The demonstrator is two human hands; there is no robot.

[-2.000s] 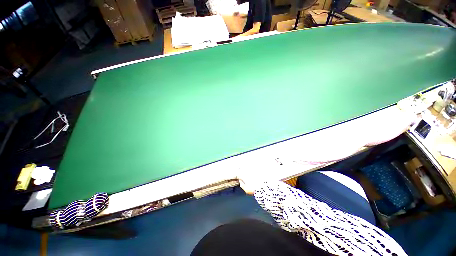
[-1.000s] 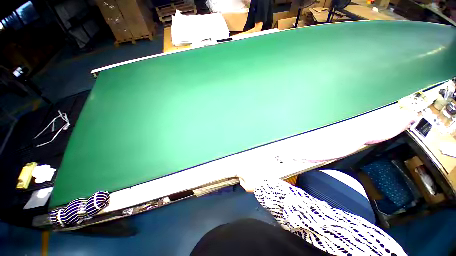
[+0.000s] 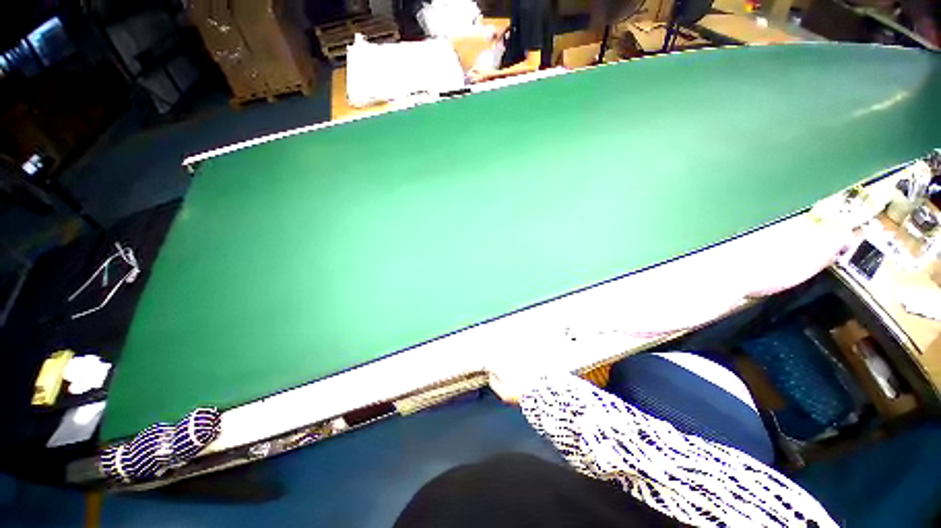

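Note:
The wide green conveyor belt [image 3: 464, 217] fills the middle of the view, and nothing lies on it. Its pale side rail [image 3: 660, 284] runs along the near edge. My right hand [image 3: 506, 384] rests at the outer edge of this rail, below the belt's middle. It is small and washed out by glare, so its fingers cannot be made out. A white sleeve with dark marks covers the arm. My left hand is not in view. A navy-white striped cloth bundle [image 3: 162, 443] lies on the near left corner.
A striped stool [image 3: 691, 402] stands right of my arm. A workbench [image 3: 908, 299] with small items is at right, a blue dotted item [image 3: 800, 376] beneath. White cable [image 3: 122, 278] lies left of the belt. Across it are a person's dark-clothed arm [image 3: 526, 41] and a white stack [image 3: 404, 70].
The view has shifted slightly. My right hand stays at the rail edge. The person across the belt has moved an arm, now beside some white material.

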